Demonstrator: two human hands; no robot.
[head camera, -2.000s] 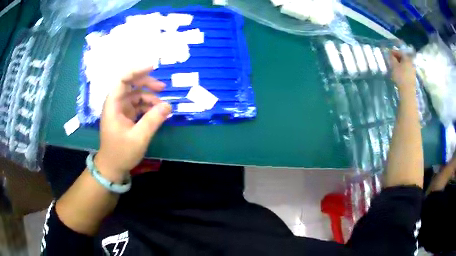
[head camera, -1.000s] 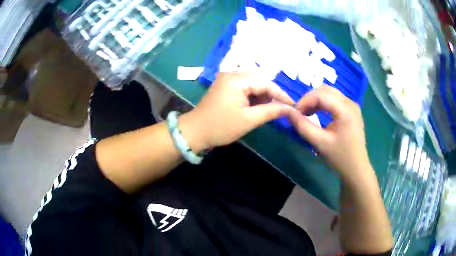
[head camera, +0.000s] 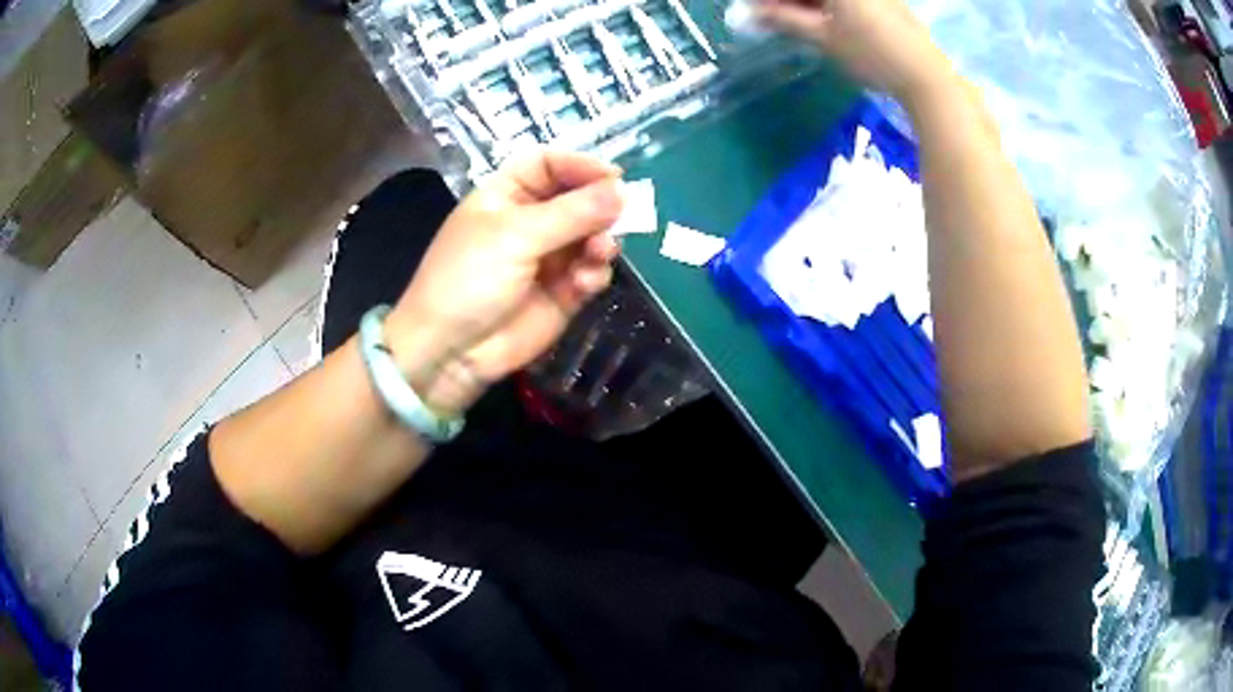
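My left hand (head camera: 507, 264), with a pale bracelet at the wrist, pinches a small flat white piece (head camera: 636, 207) between thumb and fingertips, above the bench's front edge. My right hand (head camera: 845, 30) is at the top, partly cut off by the picture's edge. Something whitish shows at its fingertips, too blurred to tell. The blue tray (head camera: 825, 354) holds a heap of small white pieces (head camera: 855, 250), partly hidden by my right forearm. One flat white piece (head camera: 692, 243) lies on the green mat beside the tray's corner.
A clear blister tray (head camera: 554, 68) with rows of white stemmed parts is at the top. A clear bag of cream-white parts (head camera: 1129, 338) is at the right. Cardboard boxes (head camera: 250, 135) stand on the floor at the left. A dark, shiny plastic item (head camera: 629, 362) is under the bench edge.
The view has swung left. My hands have parted: my left now holds a flat white piece near the bench edge, and my right has reached up beside the left blister tray.
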